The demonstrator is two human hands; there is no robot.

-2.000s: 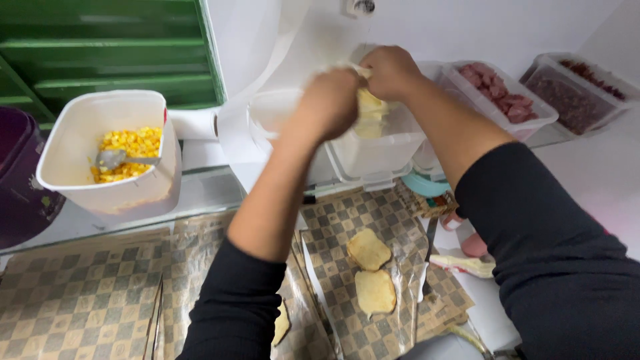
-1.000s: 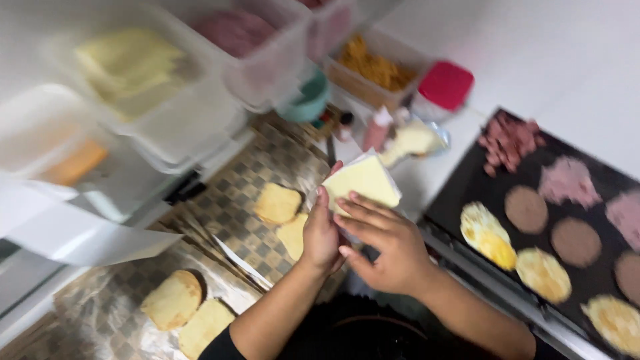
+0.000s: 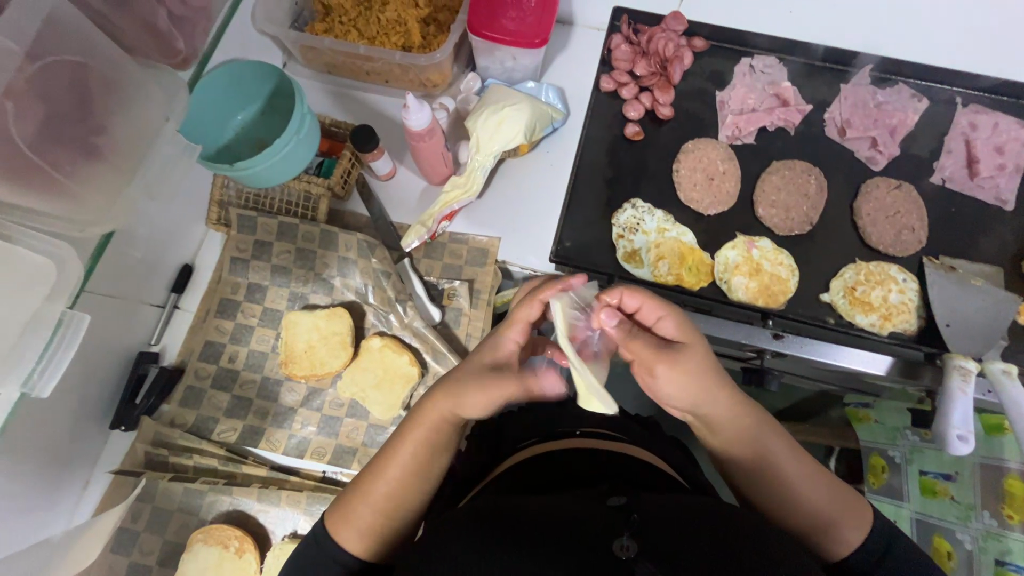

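My left hand [image 3: 512, 352] and my right hand [image 3: 660, 344] hold a pale yellow cheese slice [image 3: 578, 352] between them, in front of my body. Thin clear plastic film [image 3: 588, 316] clings to the slice, with my right fingertips pinching it. The cheese hangs bent, its lower end curling toward me. Left of my hands, two toasted bread pieces [image 3: 317, 342] lie on checkered paper [image 3: 264, 280]. A knife [image 3: 400, 252] rests on the paper's upper edge, its white handle toward me. Two more bread pieces [image 3: 218, 552] sit at the bottom left.
A black griddle [image 3: 592, 176] at right bears beef patties [image 3: 706, 176], fried eggs [image 3: 756, 270], ham [image 3: 760, 100] and sliced sausage [image 3: 652, 60]. Metal spatulas [image 3: 970, 304] lie on its near edge. Behind the paper stand a teal bowl [image 3: 252, 124], a pink squeeze bottle [image 3: 428, 140] and a food tub [image 3: 376, 68].
Two seconds ago my hands were over the plastic containers; then they held a cheese slice near the bread. Now the slice hangs with its film partly loose. The view has swung toward the griddle.
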